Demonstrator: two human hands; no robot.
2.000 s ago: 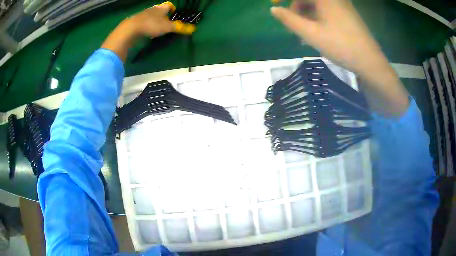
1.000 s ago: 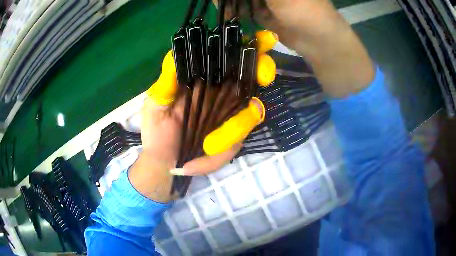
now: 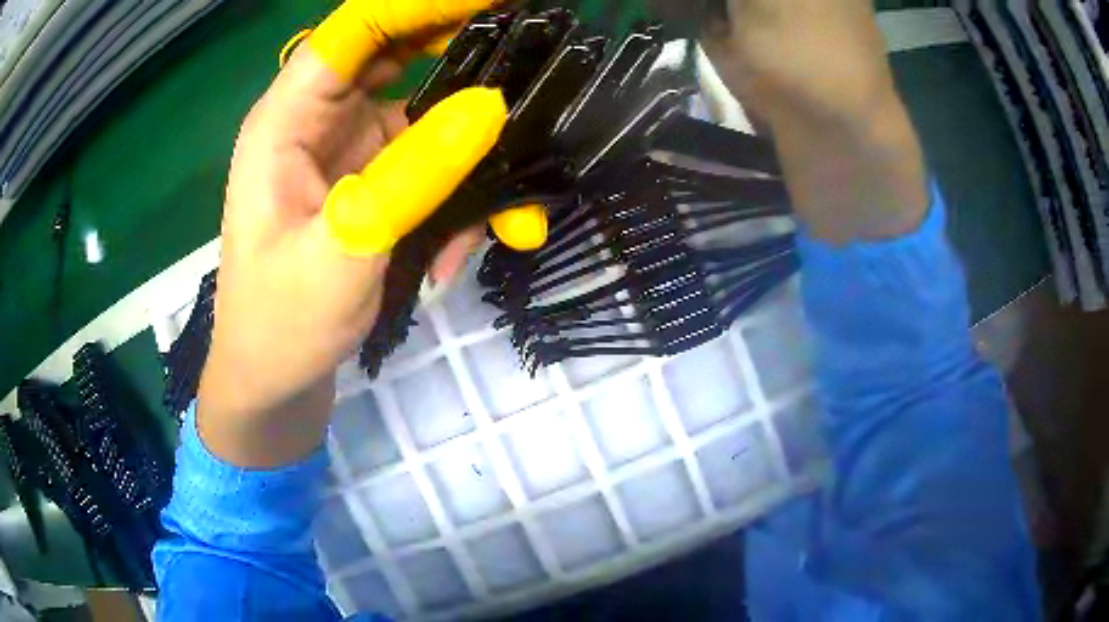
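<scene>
My left hand [image 3: 353, 182], with yellow finger cots, grips a fanned bundle of glossy black cable assemblies [image 3: 547, 91] at the top centre. Their lead ends hang below the palm, over the tray. My right hand [image 3: 791, 61] is at the top, right of the bundle. It is blurred and its fingers are cut off by the upper edge or hidden, so its grip cannot be told. The white compartment tray [image 3: 535, 450] lies below, tilted in view. A laid row of overlapping black assemblies [image 3: 669, 273] rests on its upper right part.
Waiting piles of black assemblies [image 3: 91, 450] lie on the green surface left of the tray. More black parts [image 3: 189, 340] show behind my left wrist. Stacked trays stand at the upper left [image 3: 97, 85] and right [image 3: 1046, 146]. A pale rail [image 3: 122, 310] borders the green belt.
Two seconds ago my left hand was over the belt; it then brought the bundle close to the camera. Since one second ago, the hand has moved up and left, and the bundle has tilted right.
</scene>
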